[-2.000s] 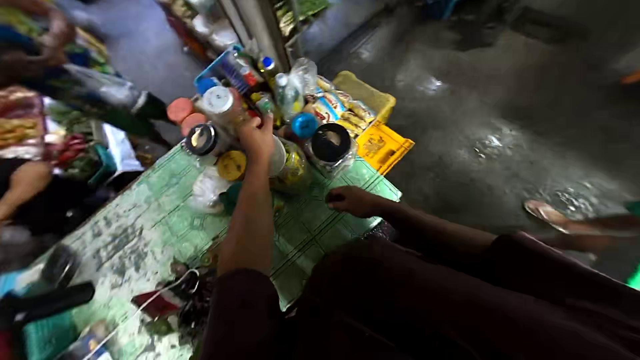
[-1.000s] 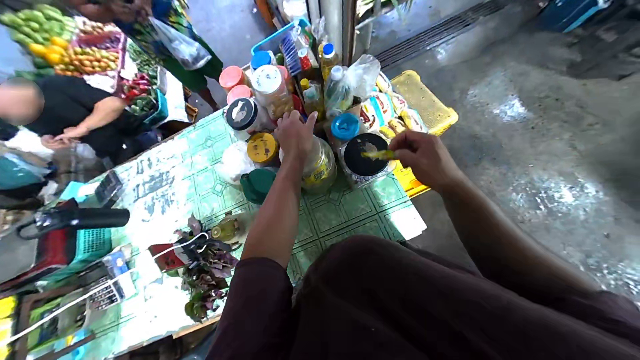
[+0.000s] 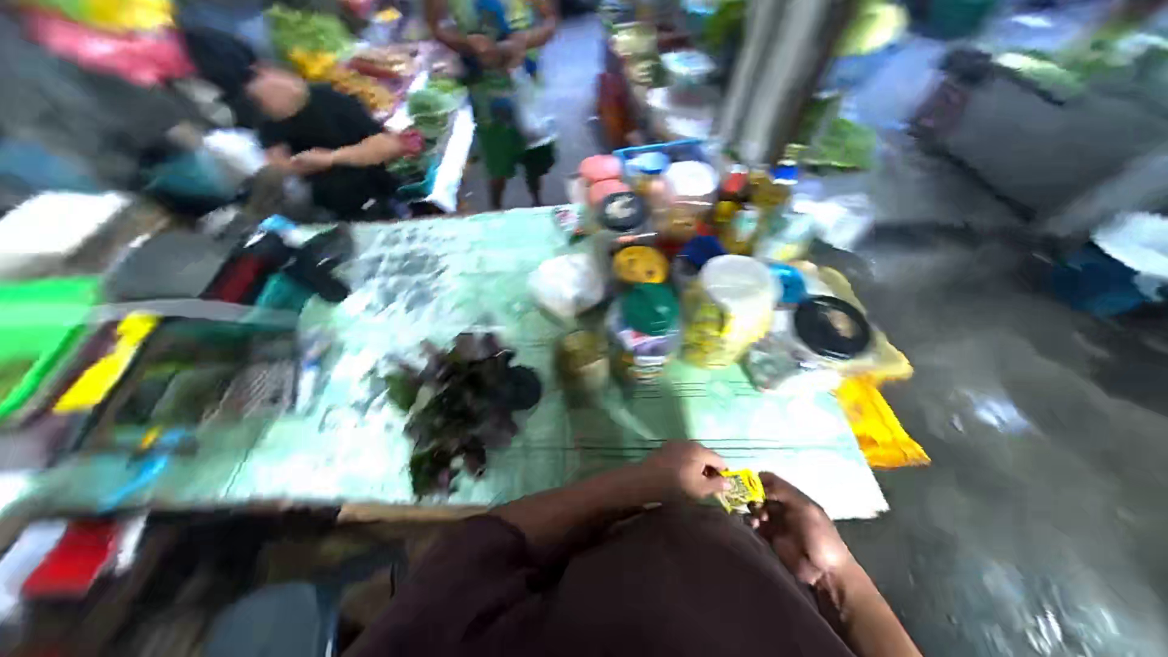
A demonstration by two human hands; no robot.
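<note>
A small yellow packet [image 3: 743, 490] is held between my two hands, low in the view over my lap near the table's front edge. My left hand [image 3: 686, 470] grips its left end, and my right hand [image 3: 796, 529] has the fingers on its right end. Beyond them, on the green patterned tabletop [image 3: 511, 456], stand lidded jars: one with a green lid [image 3: 649, 309], one with a yellow lid [image 3: 640, 265], one with a black lid [image 3: 831, 327], and a wide jar with a pale top [image 3: 739, 283]. The frame is blurred, so the packet's writing cannot be read.
Dark purple leafy greens [image 3: 465, 401] lie left of the jars. A white plastic bag [image 3: 566, 284] sits beside them. A yellow crate [image 3: 881, 420] stands past the table's right end. Across the table are a person in black [image 3: 333, 132] and a standing person [image 3: 497, 82]. Wet floor lies right.
My left hand has come back from the jars to my lap. My right hand has moved away from the black-lidded jar, and both hands now hold the yellow packet. The view has swung considerably.
</note>
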